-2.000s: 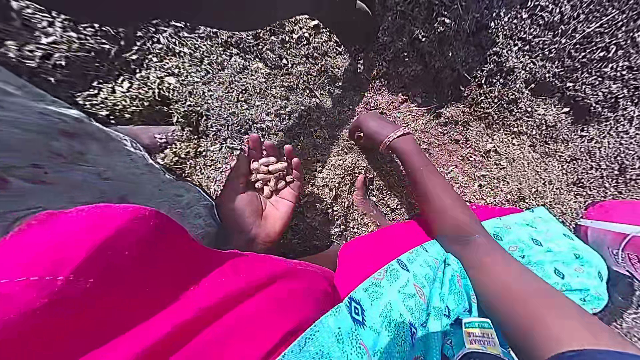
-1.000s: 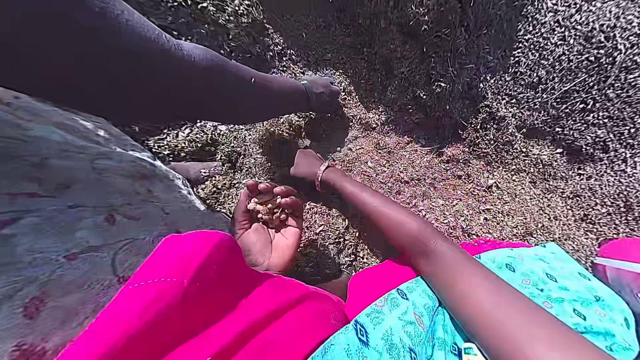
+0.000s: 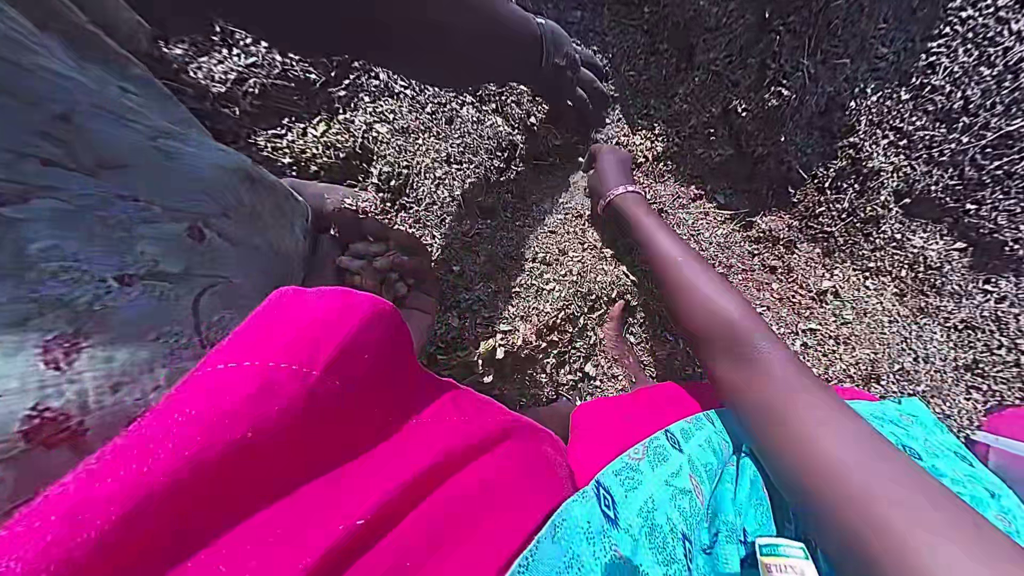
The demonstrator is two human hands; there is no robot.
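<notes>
My left hand (image 3: 412, 276), in shadow beside my pink-covered knee, cups several unshelled peanuts (image 3: 374, 266); part of it is hidden behind the pink cloth (image 3: 320, 352). Away from my body, my right hand (image 3: 610, 172), with a bangle (image 3: 620, 194) at the wrist, reaches to the dry plant litter (image 3: 560, 280). Its fingers are curled at the litter, and whether anything is between them cannot be told. Just beyond it, another person's hand (image 3: 580, 84) is down at the same litter.
The other person's arm (image 3: 384, 36) crosses the top left. Patterned pale cloth (image 3: 144, 240) covers the left side, with a foot (image 3: 320, 196) at its edge. My bare foot (image 3: 620, 344) rests on the litter. Turquoise printed cloth (image 3: 656, 496) lies over my lap.
My left hand has moved left into shadow, still holding peanuts. My right hand has moved away from my body. The other person's hand, absent from the earliest frame, is now near my right hand.
</notes>
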